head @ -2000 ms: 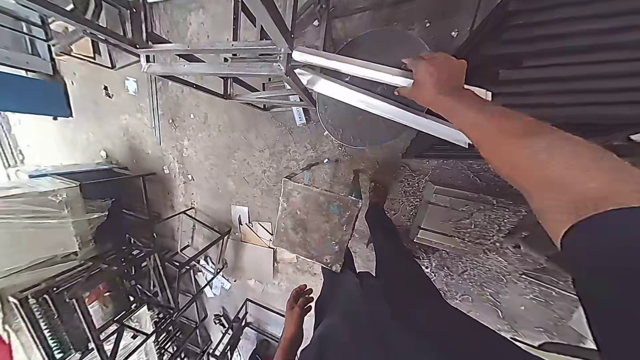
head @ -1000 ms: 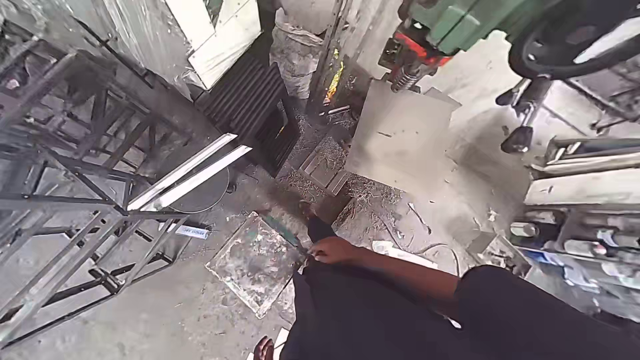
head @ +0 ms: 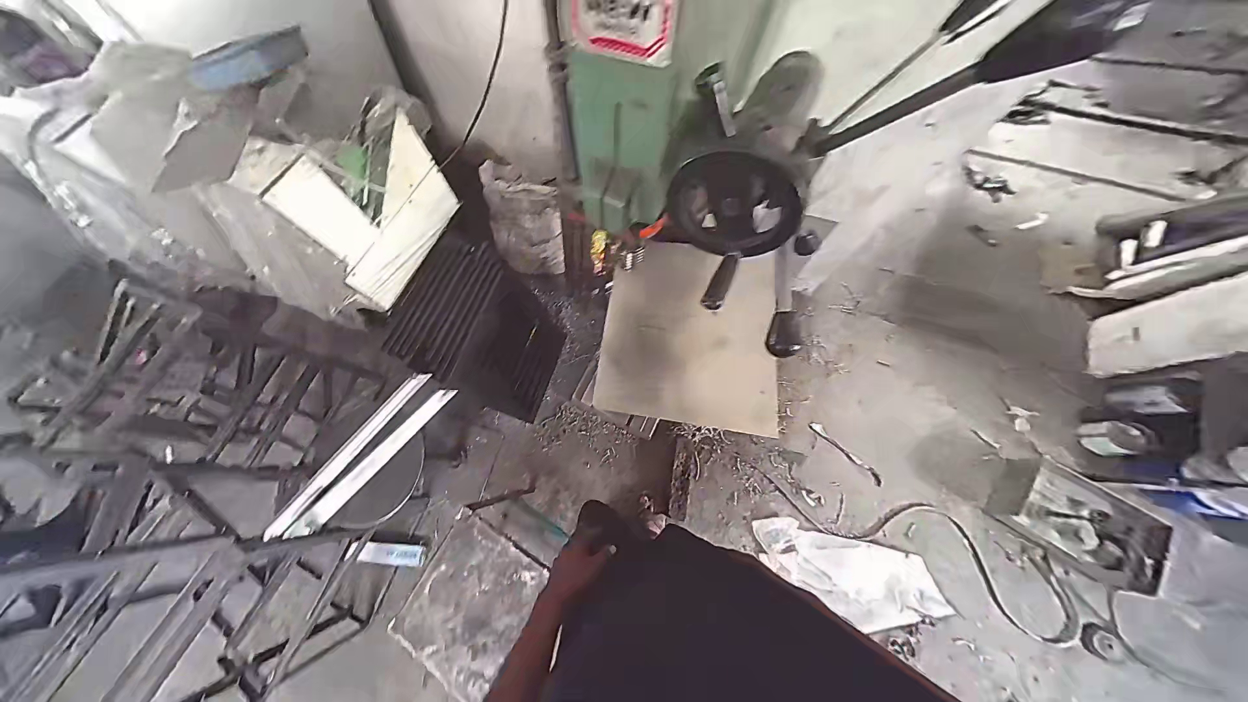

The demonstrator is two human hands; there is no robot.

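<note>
My left hand (head: 583, 561) reaches up from the bottom, beside my dark clothing. Its fingers are dark and blurred, so whether they hold anything cannot be told. Left of it lies a worn, stained square metal stool top (head: 468, 604). My right hand cannot be made out; only a thin strip of skin shows along the right edge of the clothing. Ahead stands a green machine column (head: 624, 136) with a black handwheel (head: 733, 203) and ball-ended levers. Under the wheel is a flat tan board (head: 690, 341).
Two pale metal bars (head: 361, 458) rest over a round disc at left, near welded metal frames (head: 195, 546). A stack of black ribbed metal pieces (head: 478, 327) stands behind. Metal shavings, a white sheet (head: 858, 575), a curved strap and an open box (head: 1087, 526) lie at right.
The view has swung right to the green machine. My right hand was on the pale bars two seconds ago, then low near my leg; now it is out of sight.
</note>
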